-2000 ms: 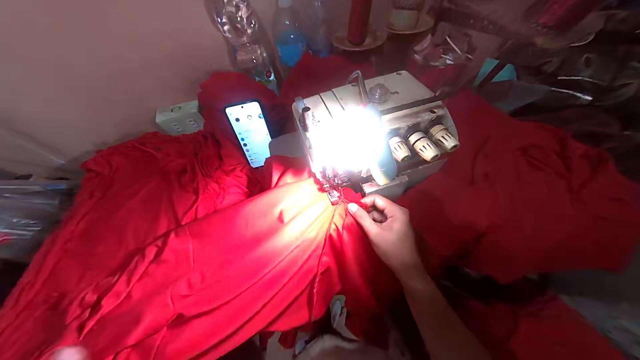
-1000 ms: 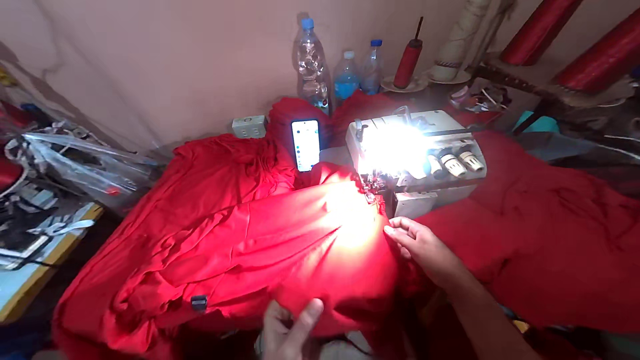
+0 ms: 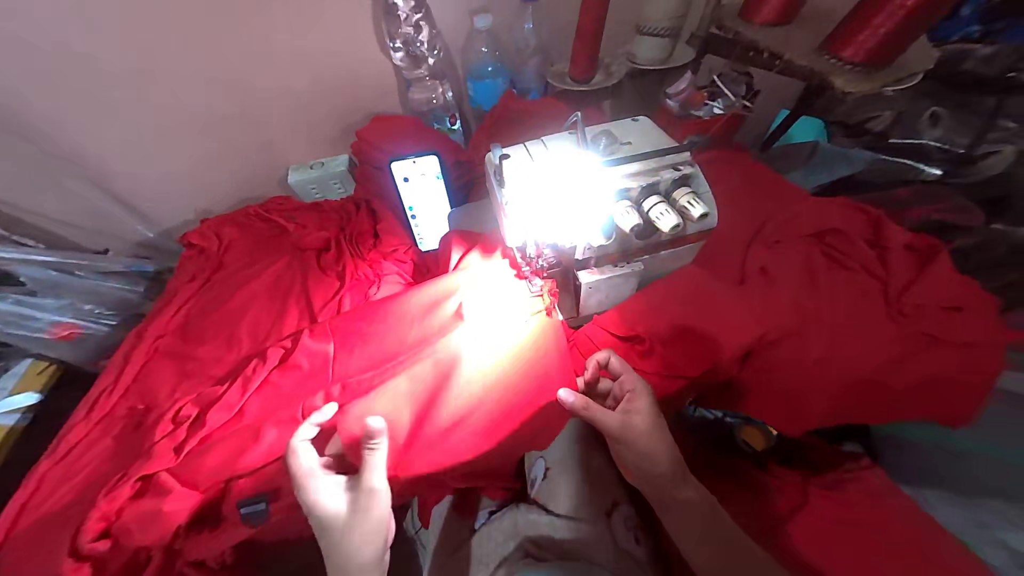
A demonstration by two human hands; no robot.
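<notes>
Red fabric lies under the needle area of a white overlock sewing machine, whose bright lamp washes out part of the machine and cloth. My right hand is at the fabric's right edge, thumb and fingers pinching it just below the machine's front. At the lower left, my left hand is palm up at the near part of the cloth, thumb and fingers apart; some fingers reach under or behind a fold, and whether they touch it is unclear. Dial knobs line the machine's front.
A lit phone leans on red cloth left of the machine. Behind stand plastic bottles and a red thread cone. A socket box is by the wall. More red cloth spreads right. A dark clip-like object lies lower left.
Two seconds ago my right hand was close to the needle area; it is now lower, along the cloth's edge. My left hand has come up into view from the bottom.
</notes>
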